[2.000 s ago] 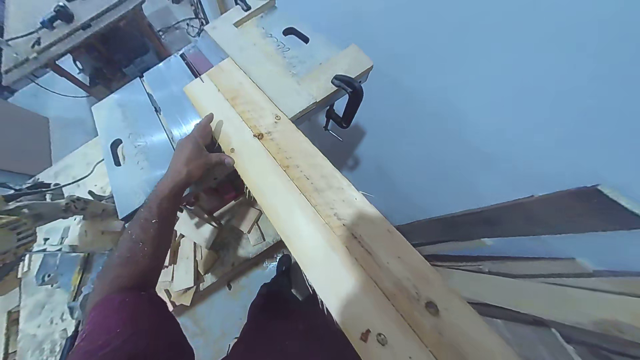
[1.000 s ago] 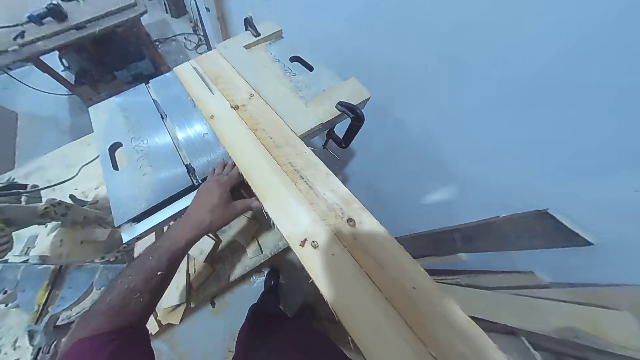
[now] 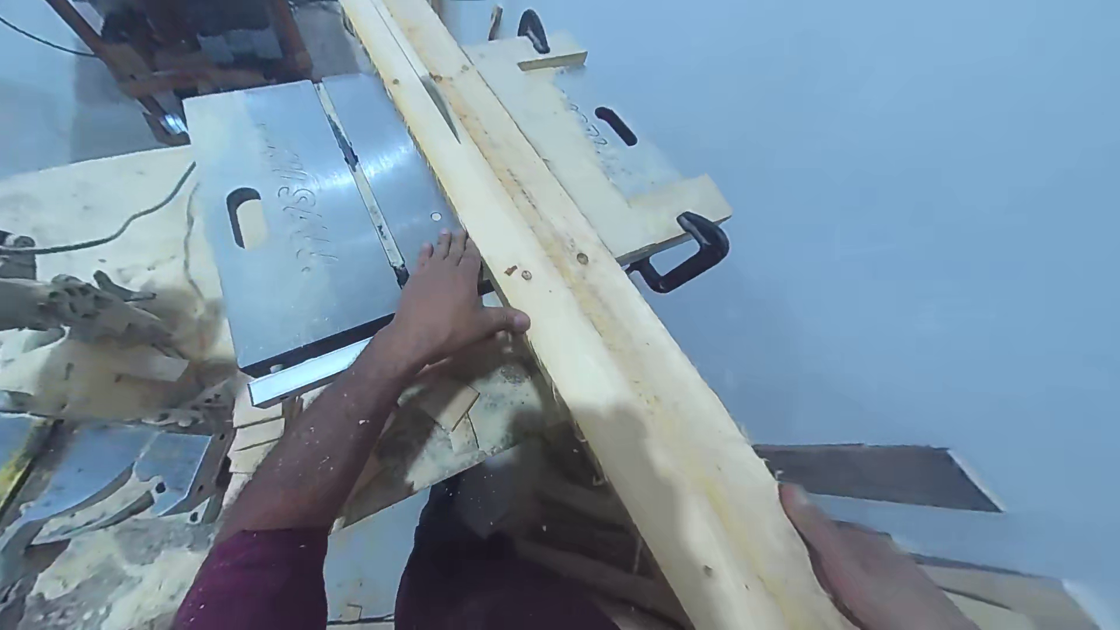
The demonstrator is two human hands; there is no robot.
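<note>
A long wooden board [image 3: 560, 289] lies diagonally across a metal table saw top [image 3: 289, 219]. Near its far end a saw blade [image 3: 442, 107] stands up through the wood, with a slit running beyond it. Pressed to the board's left edge is my left hand [image 3: 451, 302], fingers spread over the near edge of the saw top and the thumb on the wood. At the lower right my right hand [image 3: 862, 560] holds the board's right edge near its close end; the underside of its grip is hidden. A wooden fence panel [image 3: 560, 131] flanks the board's right side.
Black C-clamps [image 3: 700, 254] grip the fence panel's corners. Wood offcuts [image 3: 451, 402] lie below the saw's near edge. Boards [image 3: 875, 472] lean at the lower right by the wall. A cable [image 3: 131, 229] crosses the dusty surface at left, near metal machine parts [image 3: 166, 464].
The board has slid farther forward over the saw, and the blade now shows within it. My right hand has come into view at the board's right edge.
</note>
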